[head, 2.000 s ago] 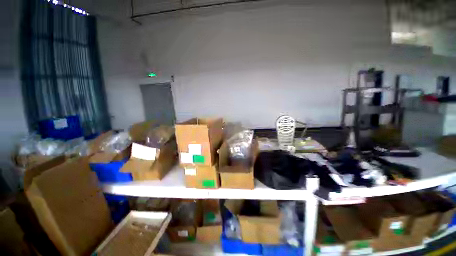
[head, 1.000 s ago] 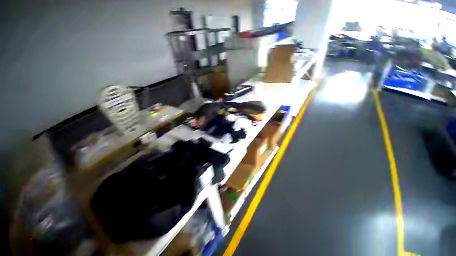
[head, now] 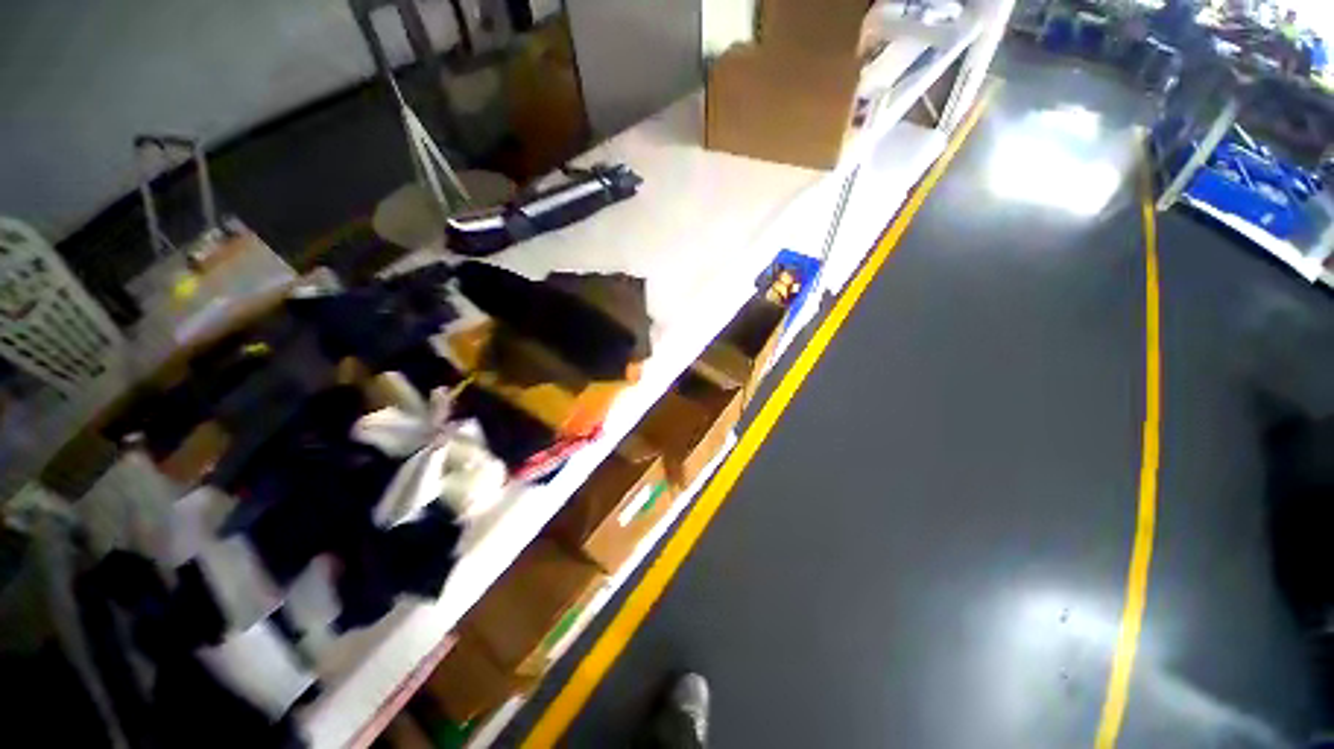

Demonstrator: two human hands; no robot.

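Observation:
Neither of my hands is in view. Nearest in front of me, a heap of dark fabric pieces [head: 329,454] lies on a long white table [head: 702,220]. White cloth pieces [head: 439,468] lie among the dark ones, with some orange and red pieces at the table's front edge. A long black item with a pale stripe [head: 541,209] lies farther back on the table. The image is blurred, so finer details cannot be told.
Brown cartons [head: 622,512] and a blue bin [head: 790,278] stand on the shelf below. A large carton [head: 783,88] stands on the table. Yellow lines [head: 1151,439] mark the grey aisle. A shoe tip [head: 688,707] shows below. Blue bins [head: 1251,190] stand far right.
The view has swung right and down from the carton shelves to the table and aisle. The fabric heap is now nearer, and a shoe tip has come into view.

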